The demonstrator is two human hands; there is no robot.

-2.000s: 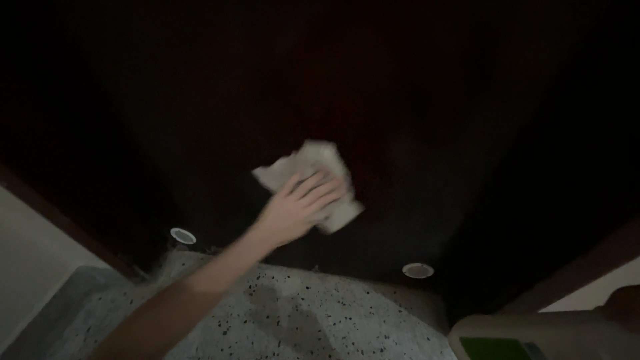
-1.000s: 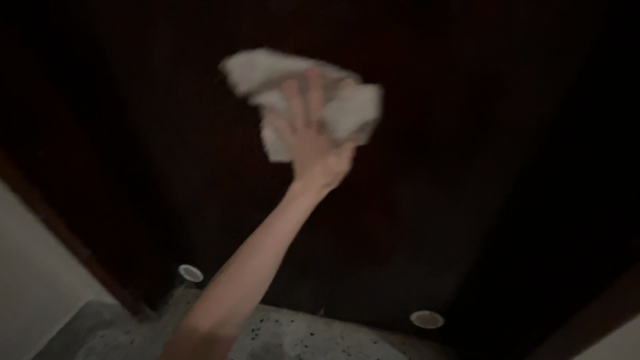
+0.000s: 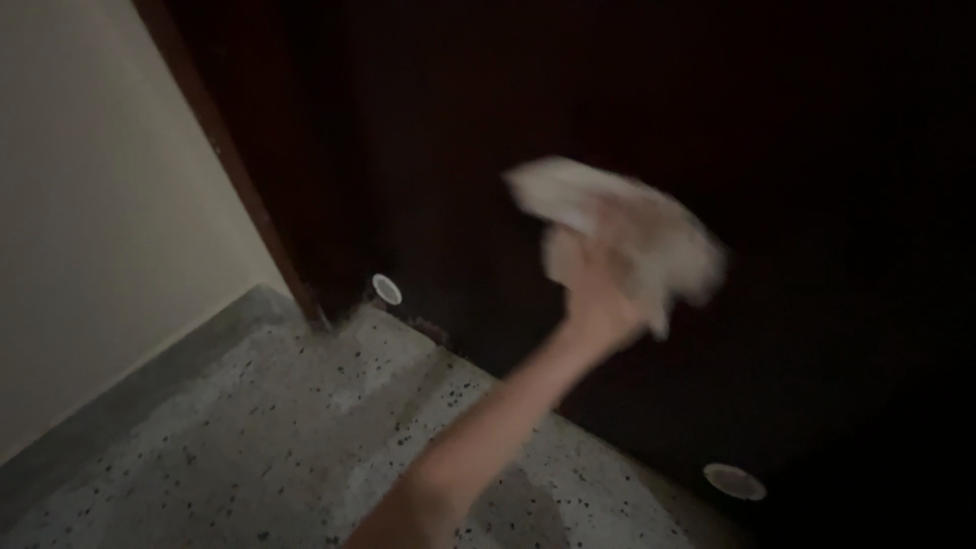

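My left hand (image 3: 606, 282) reaches up from the bottom of the view and holds a pale, crumpled cloth (image 3: 675, 244) against or close to a dark door (image 3: 473, 191). Both hand and cloth are blurred, and the cloth hides most of the fingers. Whether the cloth is touching the door cannot be told. My right hand is out of view.
Two round, light-rimmed fittings, one on the left (image 3: 387, 290) and one on the right (image 3: 734, 482), sit low on the door. A brown frame (image 3: 221, 152) and pale wall (image 3: 99, 191) stand at left. Speckled floor (image 3: 252, 442) lies below.
The view has swung, showing more wall and floor at left. Two seconds ago a hand and a pale container with a green patch showed at lower right; they are out of view now.
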